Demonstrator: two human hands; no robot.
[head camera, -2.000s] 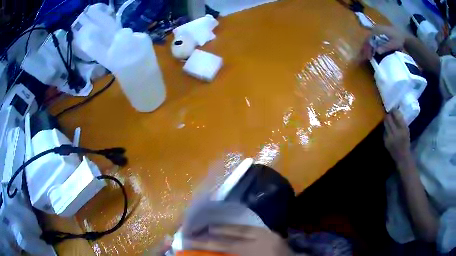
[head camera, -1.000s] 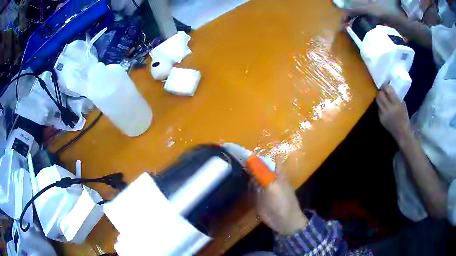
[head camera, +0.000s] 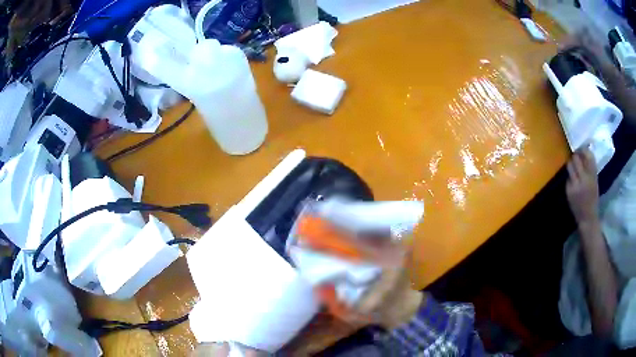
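Observation:
A white security camera (head camera: 247, 286) with a black dome head (head camera: 335, 181) and a flat white antenna (head camera: 272, 183) lies tilted in front of me, low in the picture. My right hand (head camera: 369, 265), blurred, with orange finger cots, holds a pale wiping cloth (head camera: 397, 213) against the right side of the dome head. Of my left hand, at most a small skin-toned patch shows at the bottom edge under the camera body; its grip cannot be made out.
A translucent white bottle (head camera: 233, 104), a white block (head camera: 319, 90) and a small round white part (head camera: 289, 65) stand on the orange-brown table (head camera: 390, 125). Waiting cameras (head camera: 104, 237) with black cables crowd the left side. A coworker's hand (head camera: 582, 181) touches another camera at the right.
The camera has turned, its dome now pointing up and right. My right hand has moved onto the dome with the cloth spread under its fingers. The view has shifted.

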